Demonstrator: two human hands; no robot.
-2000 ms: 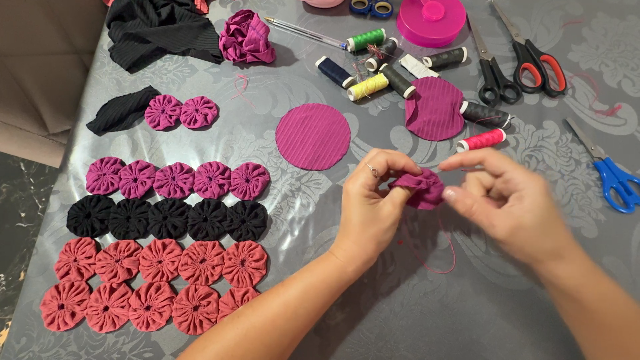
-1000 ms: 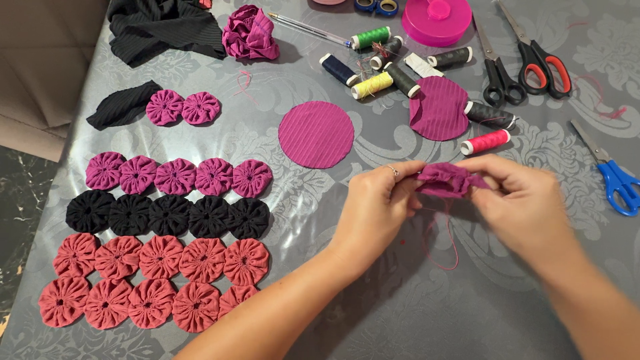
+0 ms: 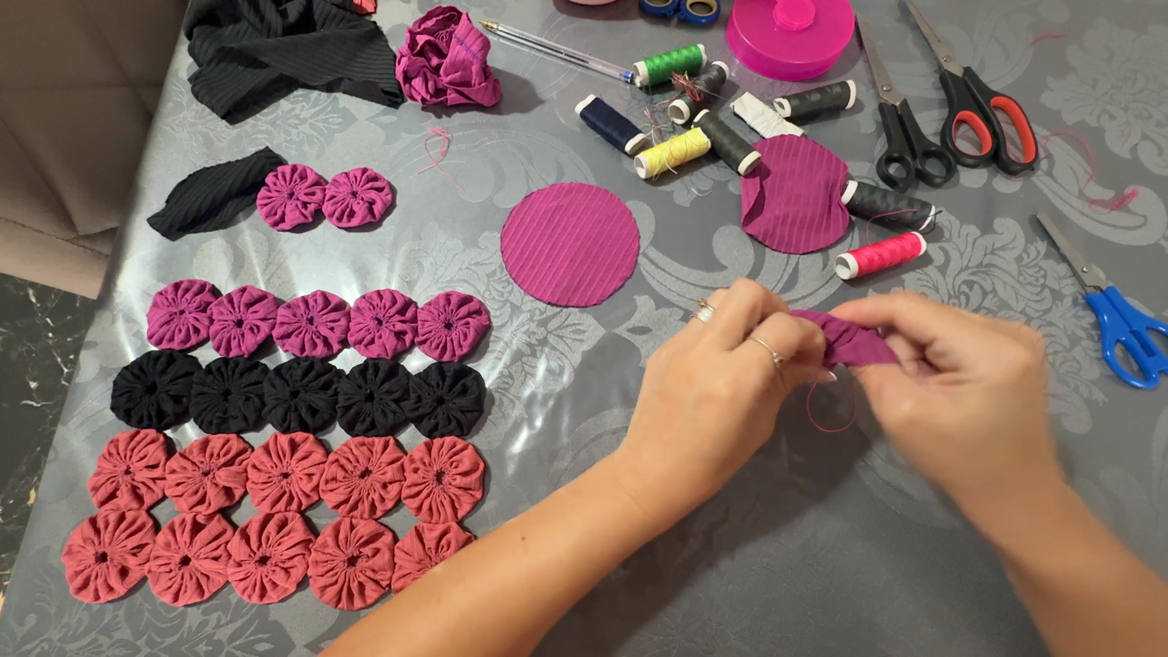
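Observation:
A gathered piece of magenta fabric (image 3: pixel 850 341) is pinched between my left hand (image 3: pixel 730 374) and my right hand (image 3: pixel 958 392), with a loop of pink thread (image 3: pixel 832 427) hanging below it. No needle can be made out. A flat magenta fabric circle (image 3: pixel 570 245) lies left of the hands, and another magenta circle (image 3: pixel 796 196), its left edge folded, lies above them. A spool of pink thread (image 3: pixel 881 255) rests just above my right hand. Rows of magenta (image 3: pixel 312 324), black (image 3: pixel 303 395) and coral (image 3: pixel 286 473) gathered fabric rosettes lie at the left.
Several thread spools (image 3: pixel 672 152), a ballpoint pen (image 3: pixel 557 51) and a pink round container (image 3: pixel 790 36) lie toward the back. Black-handled scissors (image 3: pixel 903 137), black-and-red scissors (image 3: pixel 985 119) and blue-handled scissors (image 3: pixel 1127 333) are at the right. Black ribbed fabric (image 3: pixel 292 59) lies back left.
Two seconds ago the right fingers were raised beside the fabric; now both hands grip it from either side, and it looks stretched out between them.

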